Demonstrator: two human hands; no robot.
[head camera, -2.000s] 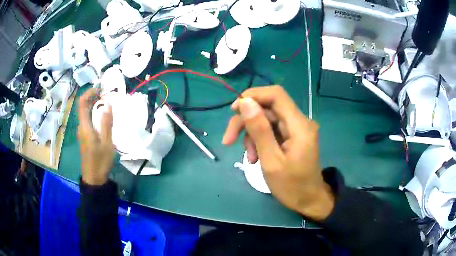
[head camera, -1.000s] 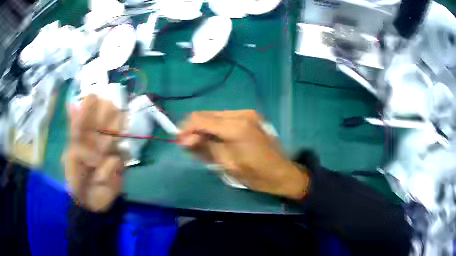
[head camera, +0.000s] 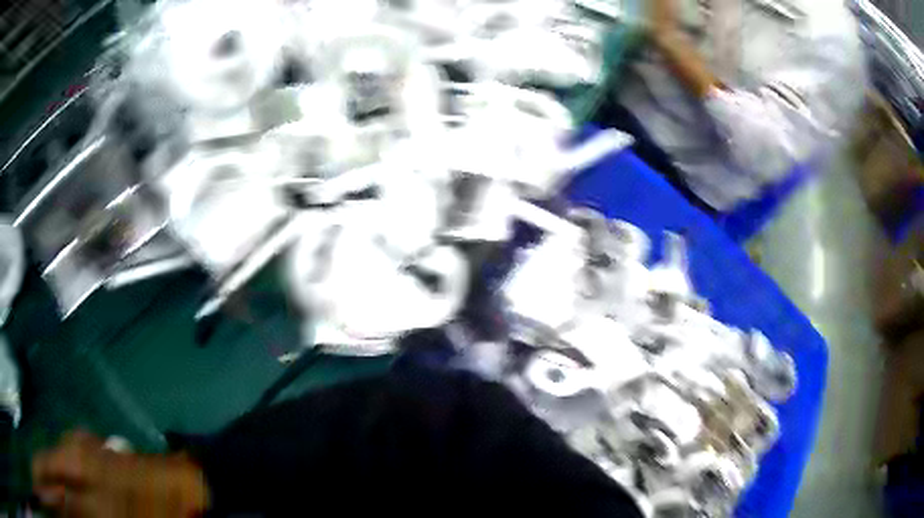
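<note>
The view is badly blurred. My right hand (head camera: 122, 481) is low at the left edge, with its dark sleeve running in from the bottom right. A small white bit shows at its upper edge; I cannot tell whether the fingers hold anything. My left hand is out of the picture. White camera housings (head camera: 370, 288) crowd the green bench (head camera: 167, 369) above my sleeve. A white rod with a dark end (head camera: 248, 265) sticks out to the left from them.
A blue bin (head camera: 800, 379) full of small white parts (head camera: 648, 379) stands right of the bench. A person in a light smock (head camera: 750, 111) is at the upper right, a forearm over the bench. A metal device (head camera: 109, 238) is at the left. Brown boxes line the right edge.
The view has swung right, bringing in the full bin and the person. My left hand and the red wire have left the picture. My right hand now shows at the lower left.
</note>
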